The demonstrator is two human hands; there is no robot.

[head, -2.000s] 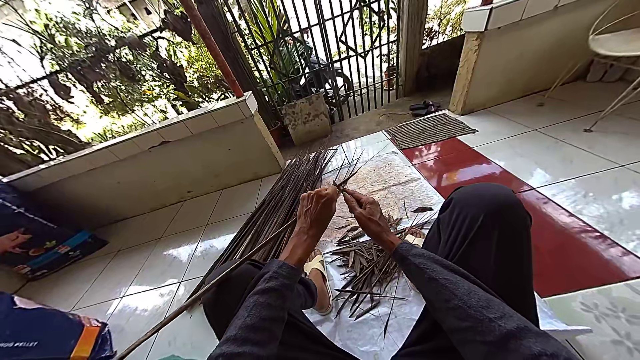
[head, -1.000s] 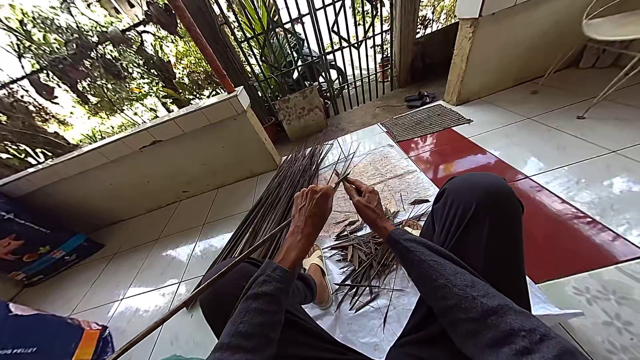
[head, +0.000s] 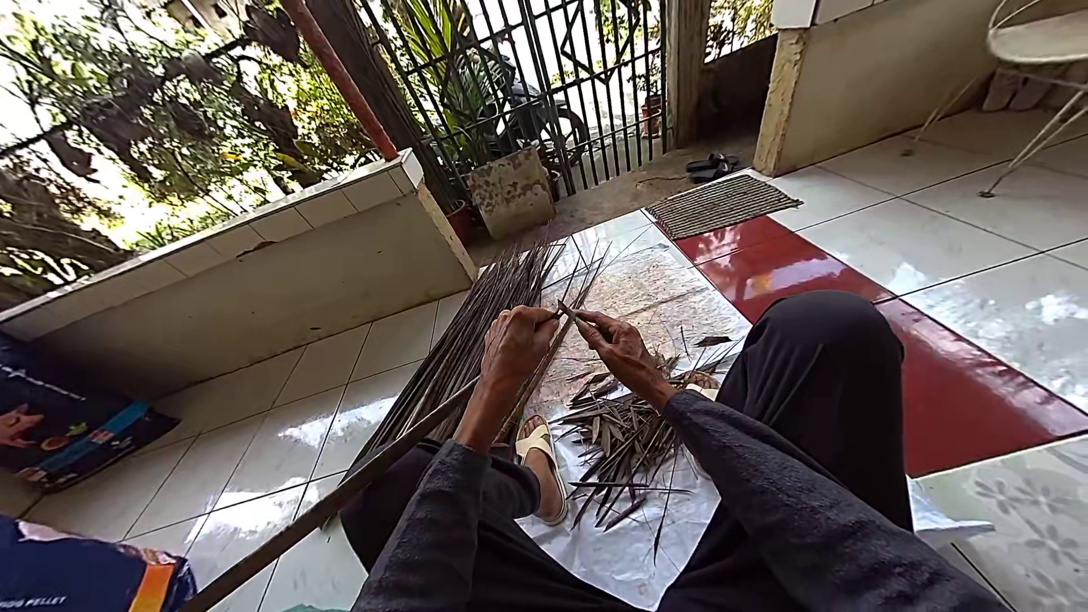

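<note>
My left hand (head: 516, 344) is closed on a long brown palm frond stalk (head: 314, 514), which runs down to the lower left across my forearm. Close beside it, my right hand (head: 623, 348) pinches a small pointed piece, perhaps a knife blade, against the stalk's narrow end; its kind is unclear. Beyond and left of my hands lies a bundle of long thin dark stalks (head: 450, 357). A heap of short dry leaf strips (head: 625, 433) rests on a white plastic sheet (head: 565, 557) between my feet.
A low wall (head: 255, 297) stands at the left, with printed bags (head: 76, 425) near it. Ahead are a metal gate (head: 595, 110), a doormat (head: 722, 205) and dark slippers (head: 712, 167). A metal chair (head: 1045, 42) stands at upper right, beyond red floor tiles (head: 969, 391).
Both hands stay close together at the stalk. A dark leaf piece that was upright by my right hand one second ago now lies flatter on the sheet.
</note>
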